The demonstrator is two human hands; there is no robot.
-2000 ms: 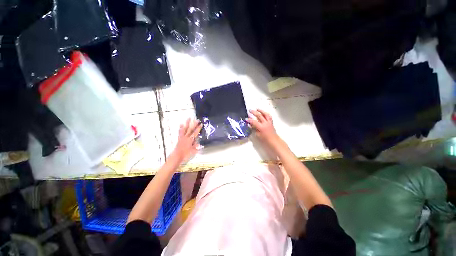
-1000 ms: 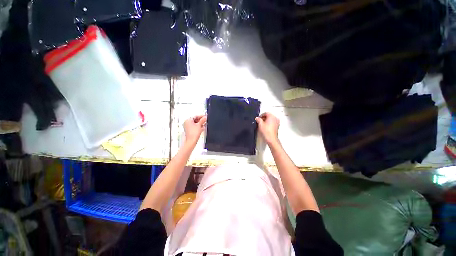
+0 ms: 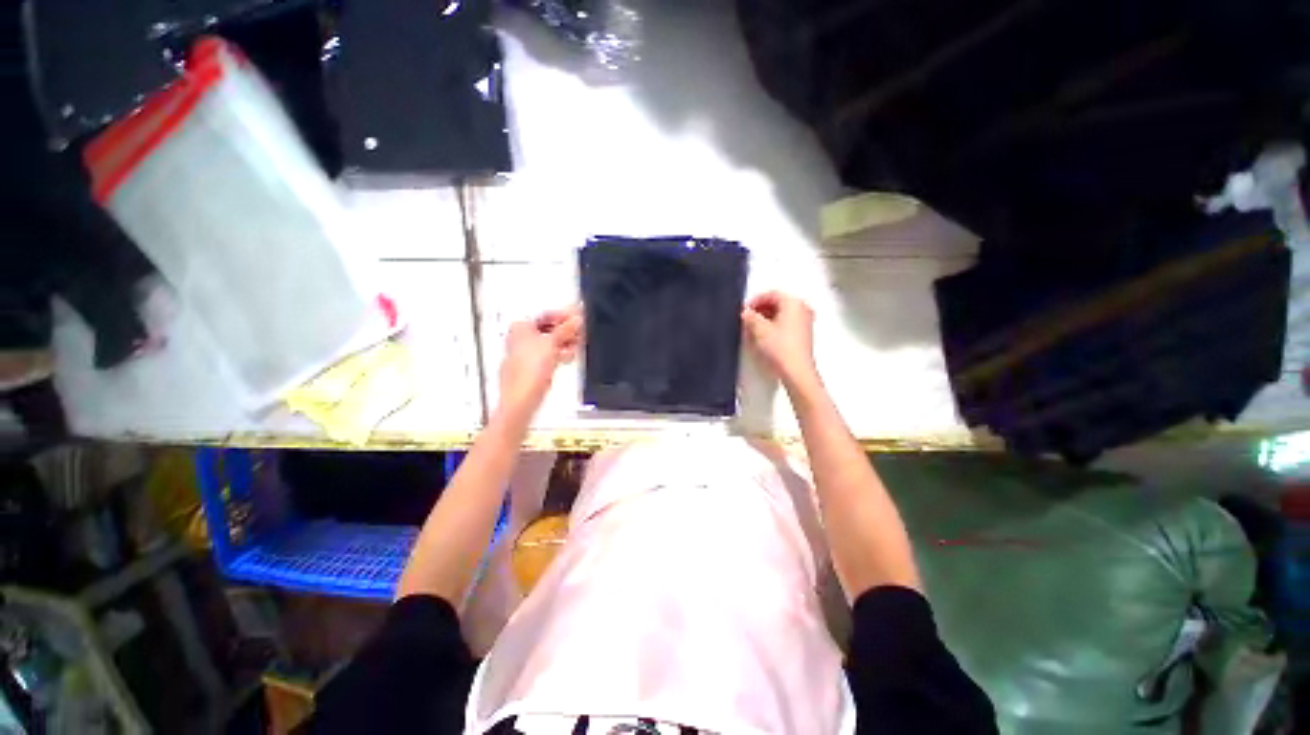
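A packed garment (image 3: 664, 328), a dark rectangle in clear film, lies flat on the white table in front of me. A thin clear edge shows along its sides and near end. My left hand (image 3: 542, 352) pinches its left edge with thumb and fingers. My right hand (image 3: 780, 335) pinches its right edge at about the same height. A small pale dot shows near its far edge.
A stack of empty poly bags (image 3: 237, 237) with a red edge lies left, over a yellow sticker sheet (image 3: 352, 391). Finished packs (image 3: 417, 94) lie back left. Folded dark garments (image 3: 1121, 338) lie right, below a large dark heap (image 3: 1006, 101). A cream paper (image 3: 868, 216) lies mid-table.
The packed garment now lies square, with its film smoother and less glare than two seconds ago. Both hands have gone from resting beside it to pinching its side edges. The view has shifted slightly.
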